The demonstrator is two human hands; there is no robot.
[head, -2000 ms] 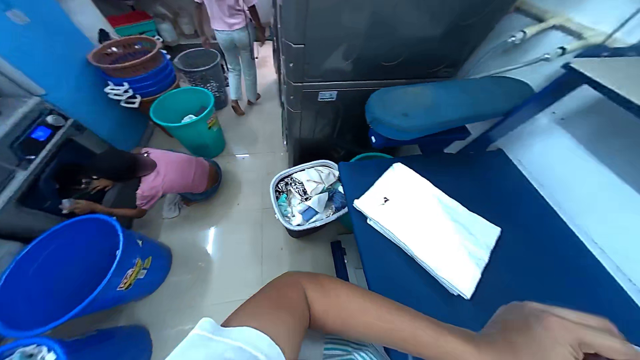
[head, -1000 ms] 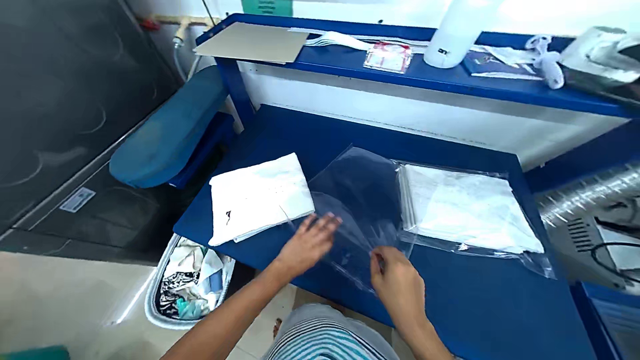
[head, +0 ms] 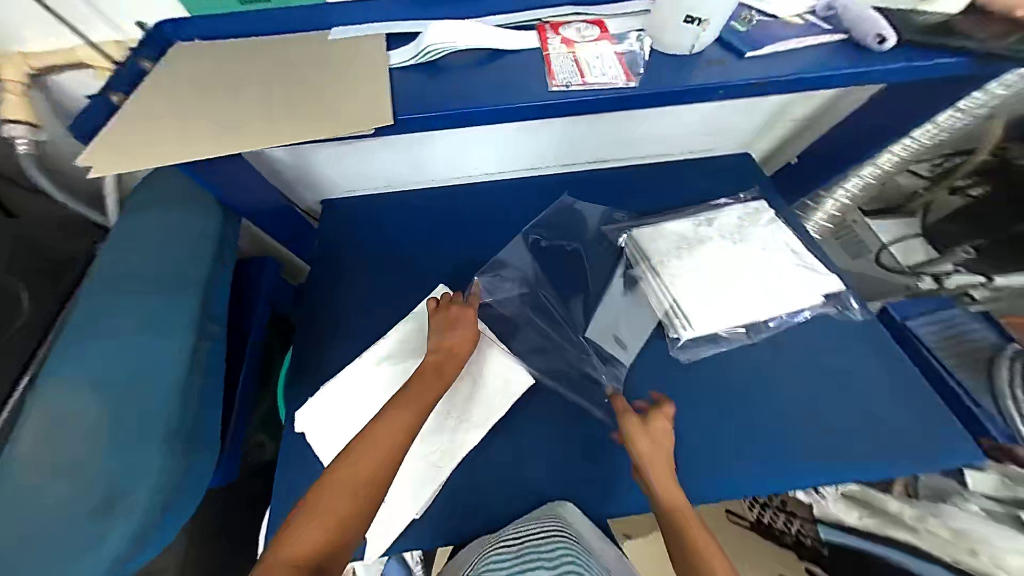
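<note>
A clear plastic bag (head: 552,280) lies spread on the blue table (head: 768,408), its near edge between my two hands. My left hand (head: 454,324) grips the bag's left corner and rests over the folded white cloth (head: 472,392). My right hand (head: 646,436) pinches the bag's near right corner between thumb and finger. To the right sits a stack of folded white cloth in clear plastic (head: 732,268), touching or very near the bag. My left forearm covers part of the unwrapped cloth.
A blue shelf (head: 480,96) runs behind the table, bearing cardboard (head: 264,96), a red-and-white packet (head: 588,54) and a white bottle (head: 690,24). A padded blue board (head: 120,360) stands at left. At right are a foil duct (head: 912,152) and a blue box (head: 952,352).
The view has swung from the room to the table and come closer. Since one second ago, my hands have drawn apart, spreading the bag's edge, and my left hand now lies over the unwrapped cloth.
</note>
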